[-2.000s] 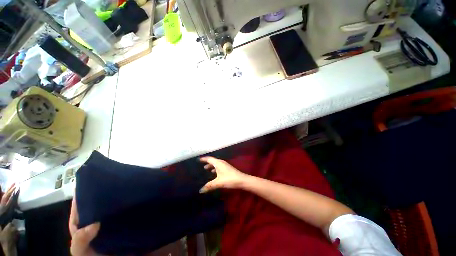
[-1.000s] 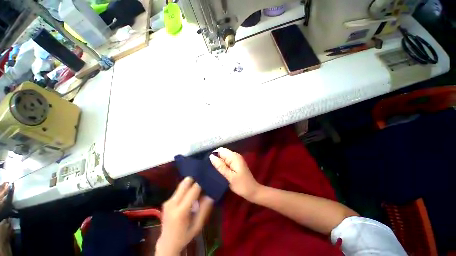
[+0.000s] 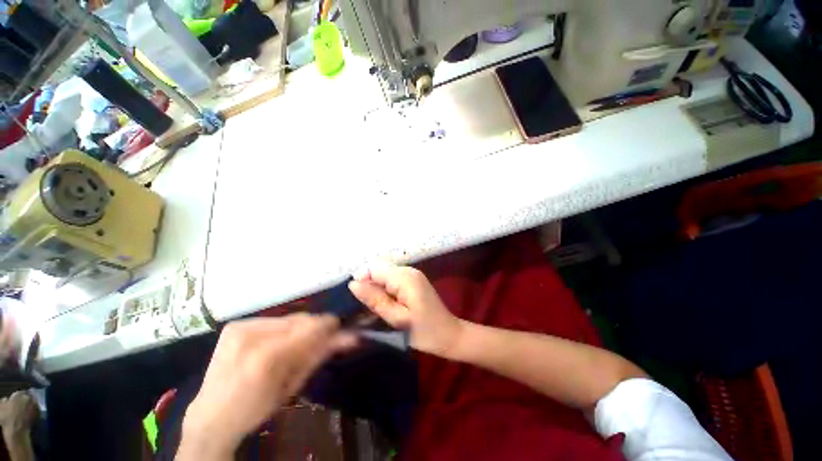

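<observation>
A navy cut piece (image 3: 365,383) hangs over the lap at the table's front edge. My right hand (image 3: 410,311) pinches its upper end just below the edge. My left hand (image 3: 261,369) is blurred, to the left of my right hand, with its fingertips at the piece. Whether it grips the cloth cannot be told. A small pale grey patch (image 3: 386,338) shows between the hands; it may be an end of the piece. The fold under the fingers is hidden.
The sewing machine (image 3: 595,31) stands at the back, with a smartphone (image 3: 538,97), small tools (image 3: 635,94) and scissors (image 3: 759,94) on its bed. An orange basket (image 3: 766,410) holds navy cloth at right. Red cloth (image 3: 505,387) covers the lap. Another person's hand (image 3: 18,419) shows at far left.
The navy piece, first spread wide at left, has been gathered in between the hands. My left hand has come up from the lower left. My right hand now pinches the cloth near the table edge.
</observation>
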